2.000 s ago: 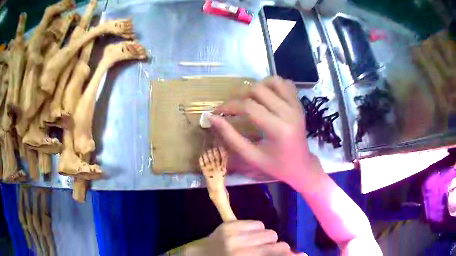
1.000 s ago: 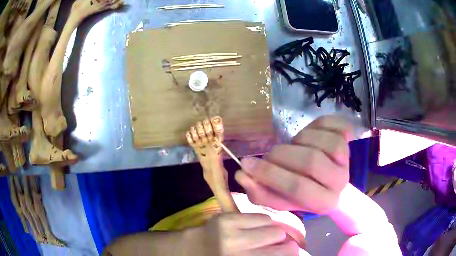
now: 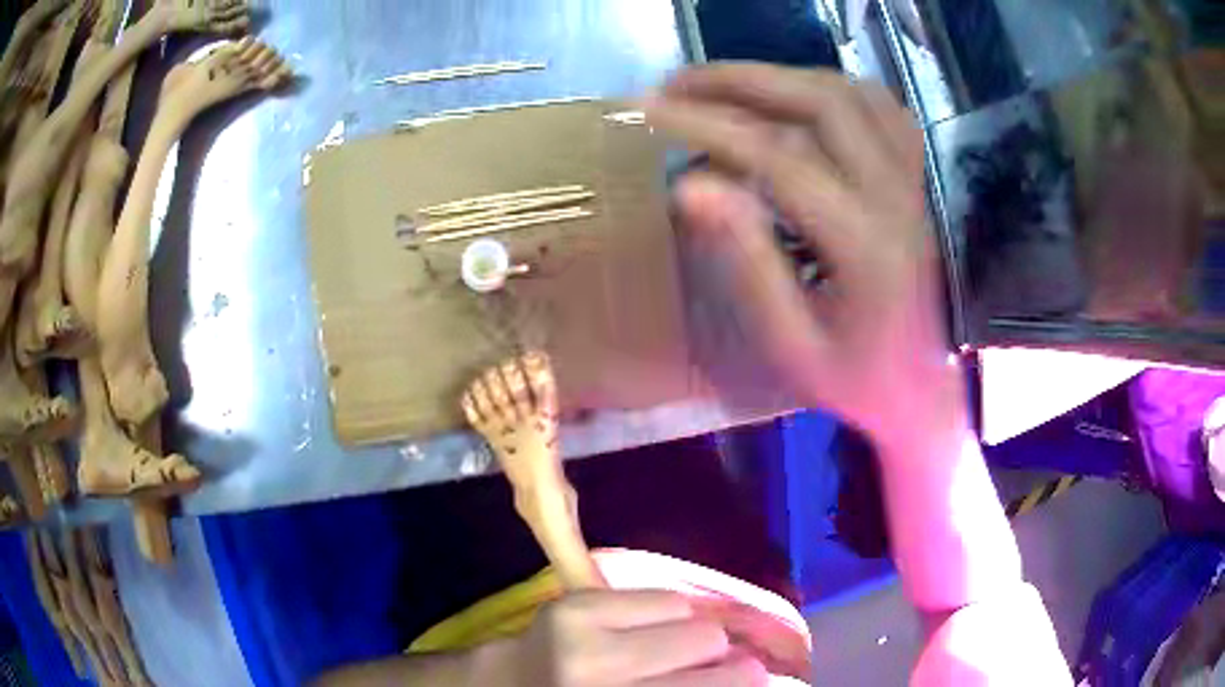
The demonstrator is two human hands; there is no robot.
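My left hand (image 3: 638,644) is closed round the lower end of a tan figure leg (image 3: 537,490), at the bottom centre. Its toes point up at the near edge of the cardboard pad (image 3: 390,336). My right hand (image 3: 820,228) is blurred, raised over the pad's right side and the black strap heap, with its fingers apart and nothing seen in them. The black straps (image 3: 803,252) show only in part behind it. The white glue cup (image 3: 485,265) sits on the pad with a short pale stick end at its right rim. Several toothpicks (image 3: 504,211) lie behind it.
More tan legs (image 3: 128,255) are piled at the left of the metal bench (image 3: 249,309). More toothpicks (image 3: 464,71) lie beyond the pad. A dark phone (image 3: 766,30) is partly hidden behind my right hand. The reflective metal cabinet (image 3: 1061,175) stands at the right. Blue crates (image 3: 323,577) are below the bench edge.
My right hand has moved up and right, away from the foot, and the toothpick it held is no longer seen in it. A stick end now shows at the cup. My left hand still holds the leg.
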